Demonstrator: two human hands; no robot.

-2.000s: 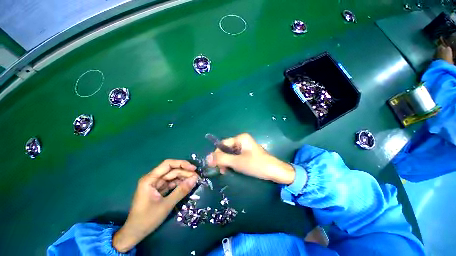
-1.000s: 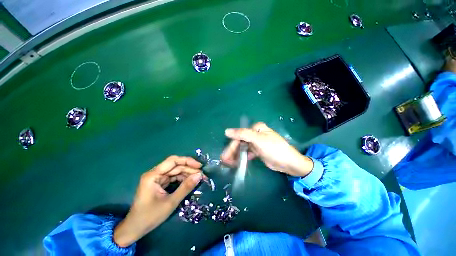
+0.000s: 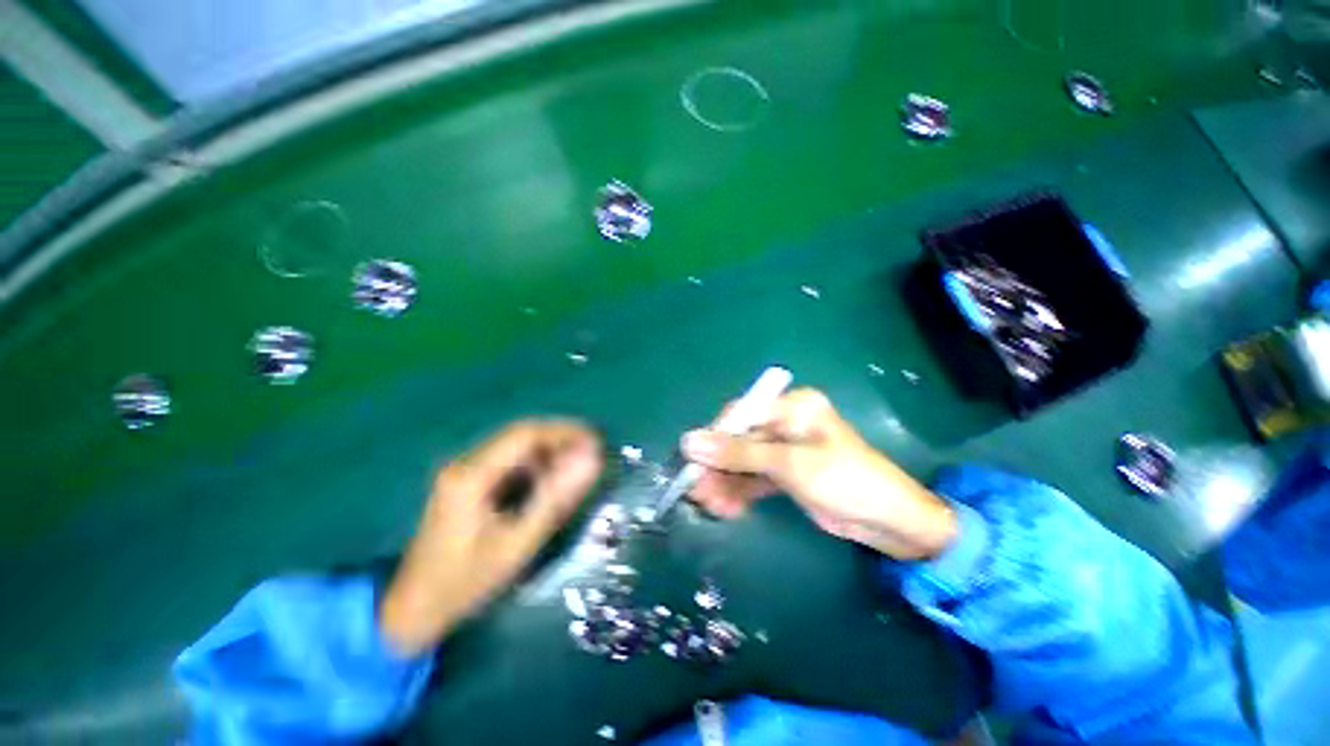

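Observation:
My right hand [image 3: 817, 464] holds pale tweezers [image 3: 759, 397] like a pen, with their tip pointing down and left toward small metal parts. My left hand [image 3: 503, 517] is blurred, left of the tweezers, with its fingers curled. I cannot tell whether it holds anything. Small shiny metal parts [image 3: 627, 627] lie in a loose pile on the dark-green bench in front of me. More shiny bits lie between my hands, also blurred.
Round units [image 3: 623, 213] are spaced along the green belt [image 3: 481, 175] beyond my hands. A black bin [image 3: 1094, 328] with shiny bits stands at the right. Another round unit [image 3: 1146, 464] and a yellowish frame [image 3: 1260, 386] lie beyond it. A neighbour's blue sleeve [image 3: 1284, 532] shows at the right edge.
The view has shifted, so most things appear farther right. The tweezers have swung from upright to a slant, with their tip down by the metal parts. My left hand has blurred and lifted slightly.

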